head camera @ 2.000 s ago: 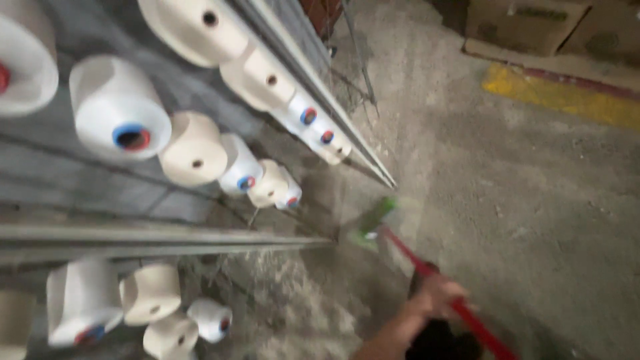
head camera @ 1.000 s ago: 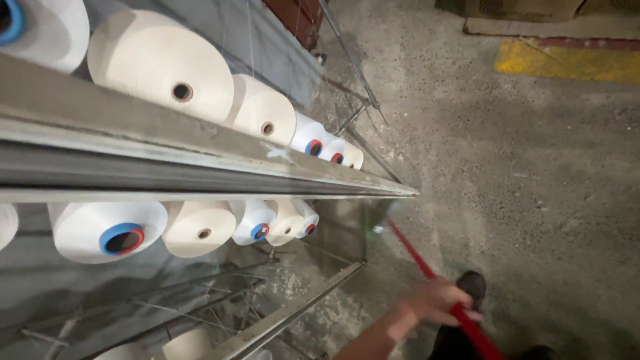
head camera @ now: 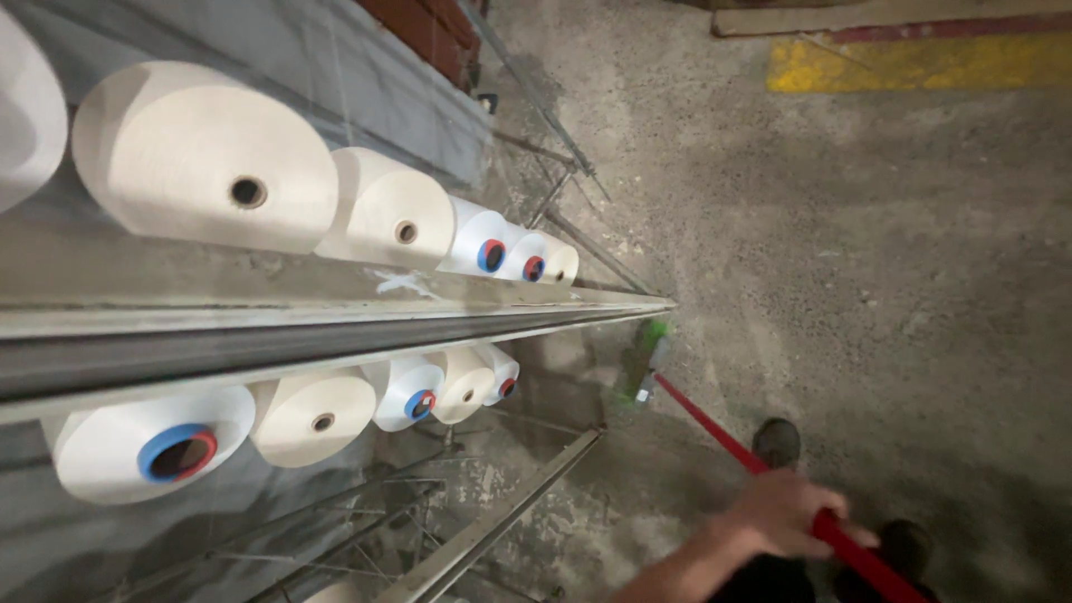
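Note:
My left hand (head camera: 791, 512) is closed around the red handle (head camera: 712, 431) of a broom at the lower right. The handle slants up and left to a blurred head with green bristles (head camera: 649, 356), low by the floor beside the end of a metal rack post (head camera: 502, 303). Part of the head is blurred, so its exact contact with the floor cannot be told. My right hand is not in view.
Large cream yarn cones (head camera: 201, 159) and white yarn cones (head camera: 155, 444) with blue and red cores line both sides of the post. Thin metal rack legs (head camera: 519, 511) reach the concrete floor. My shoe (head camera: 776, 442) stands near the handle. A yellow floor marking (head camera: 921, 63) lies at upper right.
The rack post and cones appear larger and nearer as the view shifts. My left hand stays on the red handle throughout.

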